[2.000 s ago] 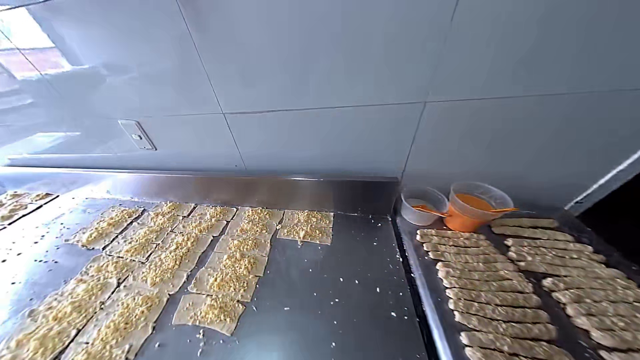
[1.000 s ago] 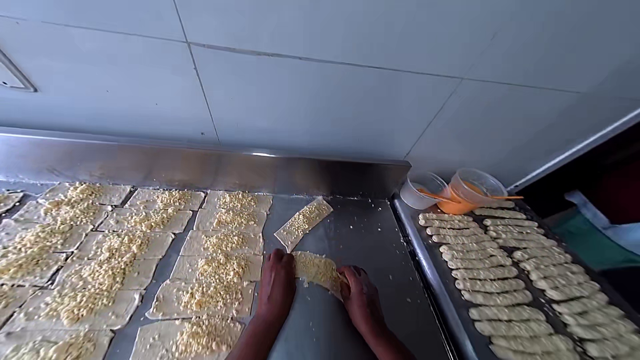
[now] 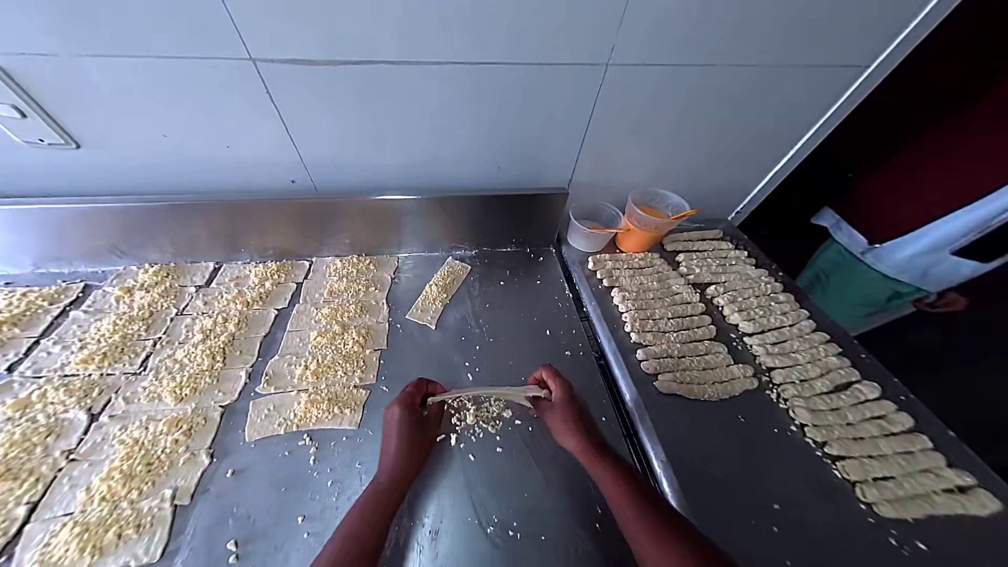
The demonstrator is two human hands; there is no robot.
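A strip of dough [image 3: 492, 393] is stretched between my two hands, just above the steel table. My left hand [image 3: 411, 429] pinches its left end, and my right hand [image 3: 561, 407] pinches its right end. Crumbled cheese-like filling [image 3: 480, 413] lies loose on the steel beneath and in front of the strip. Beyond my hands a single dough rectangle [image 3: 439, 292] lies at a slant, topped with the same crumbs. To the left, rows of flat dough rectangles [image 3: 307, 412] bear crumbs along their middles.
On a dark tray [image 3: 740, 472] at right lie two columns of rolled dough sticks [image 3: 697, 390]. A clear plastic cup [image 3: 592, 227] and a cup of orange liquid [image 3: 642, 228] stand at its back corner. A steel backsplash [image 3: 472, 224] runs along the wall. Another person [image 3: 929, 228] stands far right.
Both hands, out of view two seconds ago, have moved nearer the front of the table since one second ago. The dough between them, earlier flat with crumbs showing, is now a narrow strip.
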